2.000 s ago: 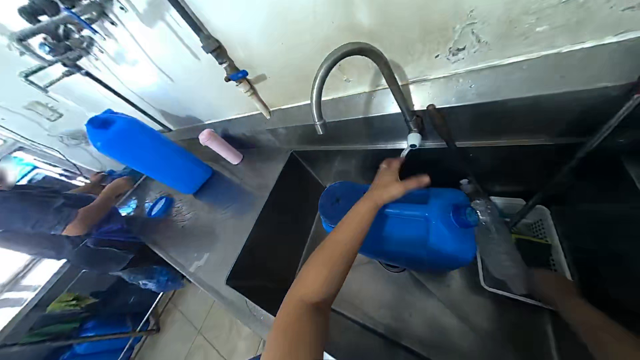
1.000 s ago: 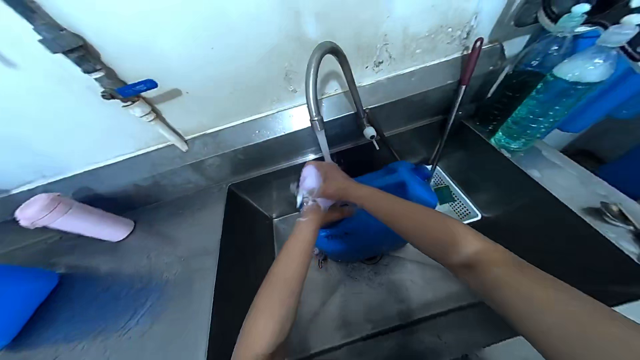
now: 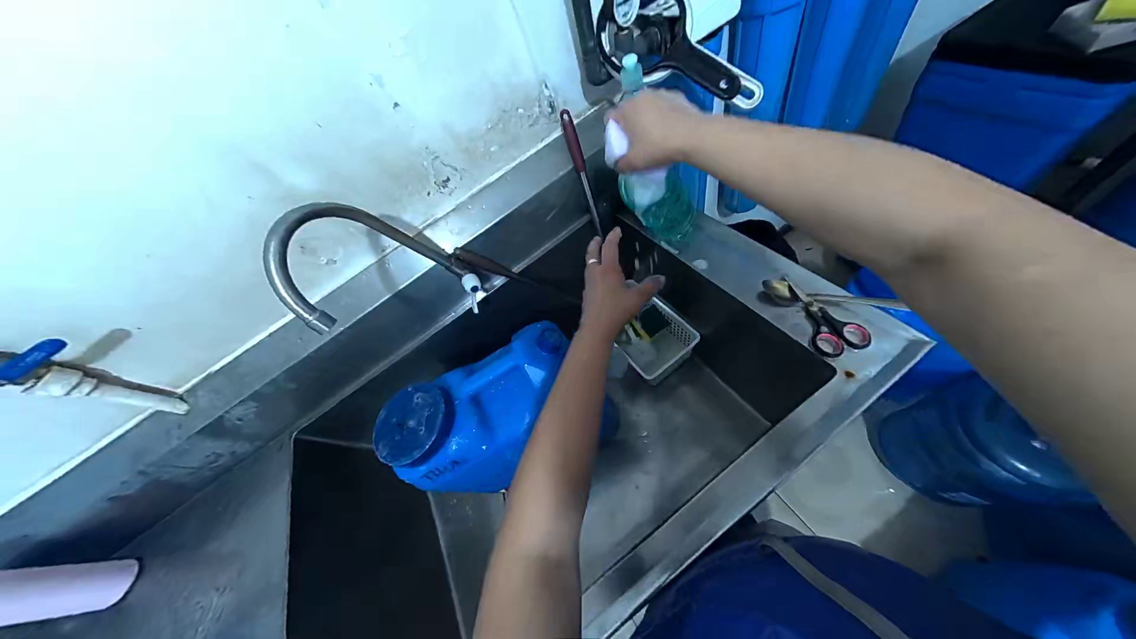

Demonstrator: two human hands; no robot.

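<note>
My right hand (image 3: 655, 131), blurred, is at the neck of a clear plastic bottle of green liquid (image 3: 667, 209) on the sink's back right corner; something whitish shows at its palm, and its exact grip is hidden. My left hand (image 3: 612, 288) hovers with spread fingers over the sink, near a white plastic basket (image 3: 679, 346). A blue plastic jug (image 3: 484, 408) with a round blue cap lies on its side in the stainless steel sink (image 3: 683, 470), partly behind my left forearm. The curved metal faucet (image 3: 355, 213) shows no water running.
Scissors (image 3: 825, 324) and a spoon (image 3: 781, 291) lie on the right ledge. A dark red-handled tool (image 3: 573, 142) leans in the back corner. A pink cylindrical container (image 3: 67, 590) lies at lower left. Blue containers and a large water bottle (image 3: 985, 444) stand at right.
Both hands have left the blue jug's capped end under the faucet. My right hand has moved right to the green-liquid bottle, my left over the basket. The view has swung right.
</note>
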